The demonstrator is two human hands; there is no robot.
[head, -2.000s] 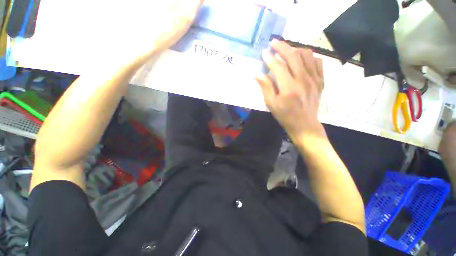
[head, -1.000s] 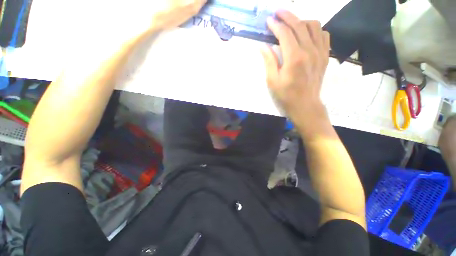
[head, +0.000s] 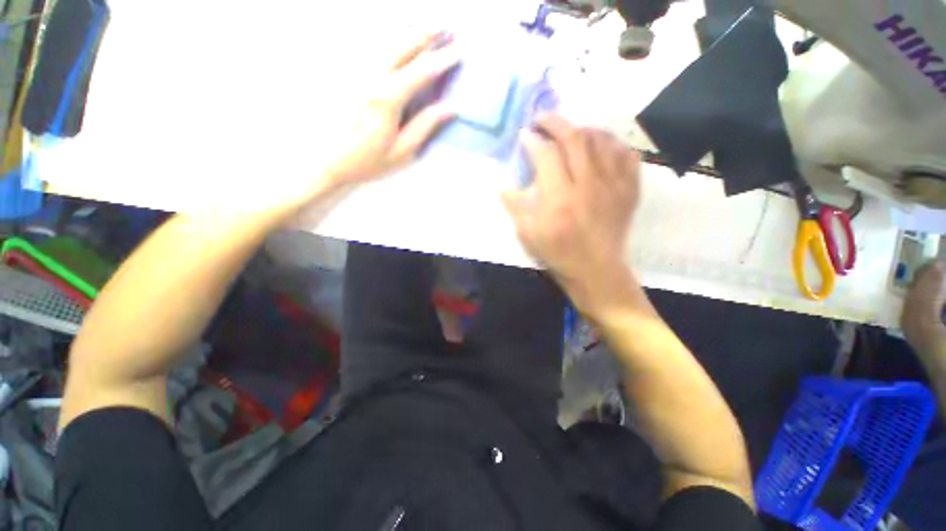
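Note:
A clear template [head: 488,127] with a dark and bluish outline lies between my hands at the upper middle of the white table [head: 415,218]; it is blurred. My left hand [head: 399,124] holds its left side, with something dark under the fingers. My right hand [head: 581,187] holds its right edge with thumb and fingertips. Whether fabric lies inside the template cannot be told. The sewing machine head [head: 882,52] is at the upper right, with small metal parts [head: 635,42] at the top edge.
Black fabric pieces [head: 726,109] lie against the machine base. Scissors with yellow and red handles [head: 814,254] lie near the front right edge. A dark stack [head: 64,67] is at the far left. A blue basket [head: 845,451] stands at lower right. Another person's hand [head: 923,311] is at the right edge.
The view has shifted, showing more of the machine. The template now appears turned and farther from the table's front edge, its handwritten marks no longer readable. Both hands still hold it.

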